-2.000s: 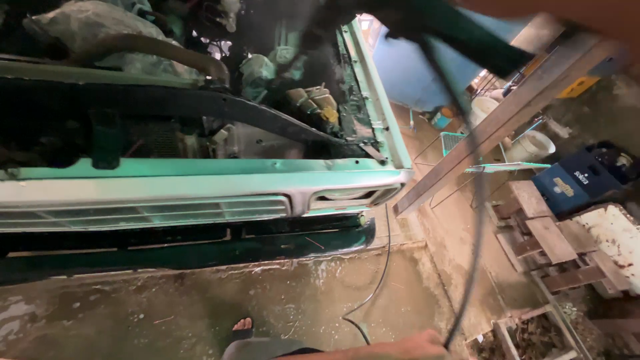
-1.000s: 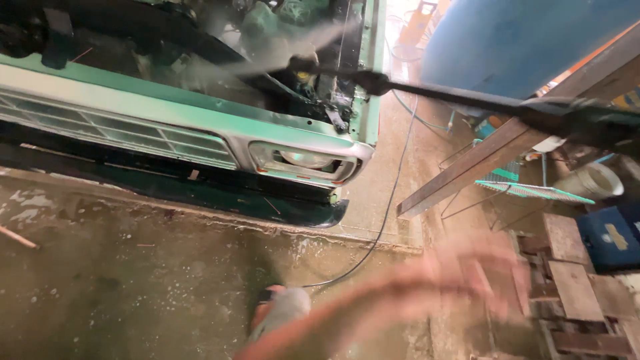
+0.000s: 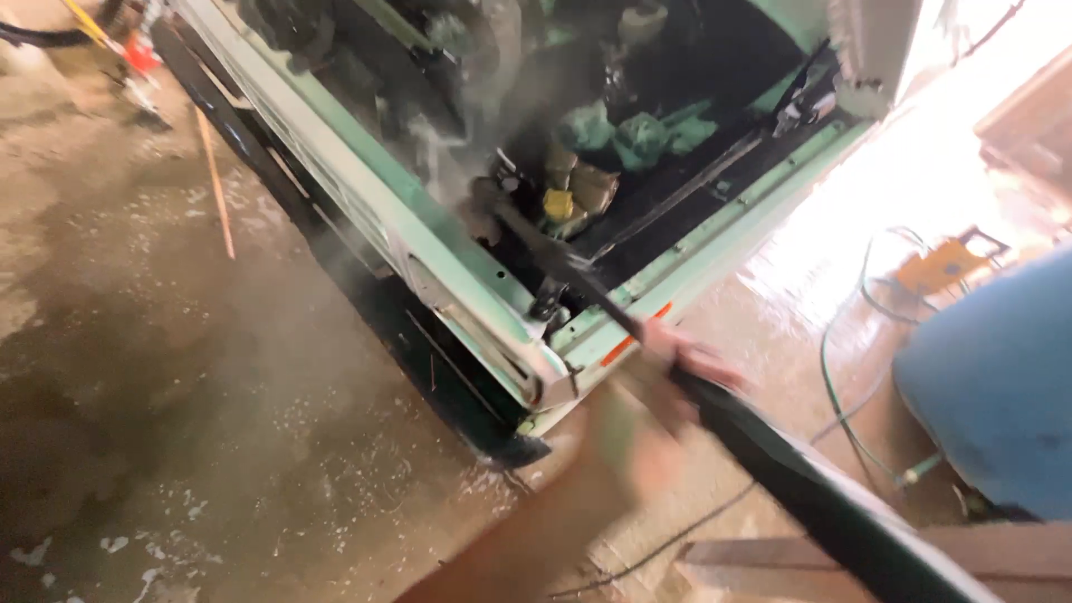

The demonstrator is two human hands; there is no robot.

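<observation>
My left hand (image 3: 682, 368) comes in from the bottom and is closed around the black spray lance (image 3: 595, 293) of a pressure washer, beside the front corner of a pale green vehicle. Blurring hides its separate fingers. The lance runs from the lower right edge into the open engine bay (image 3: 670, 180), its tip near a yellow-capped part (image 3: 559, 205). Mist hangs over the bay and the front panel. My right hand lies outside the view.
A dark bumper (image 3: 402, 327) runs below the grille on the wet concrete floor (image 3: 251, 402). At the right are a blue barrel (image 3: 997, 385), a yellow machine (image 3: 950, 264) with a hose, and a wooden beam (image 3: 796, 565). A thin stick (image 3: 215, 180) lies at the left.
My left hand, off the lance one second ago, has taken hold of it. The lance now reaches into the engine bay from the lower right. The view has turned strongly.
</observation>
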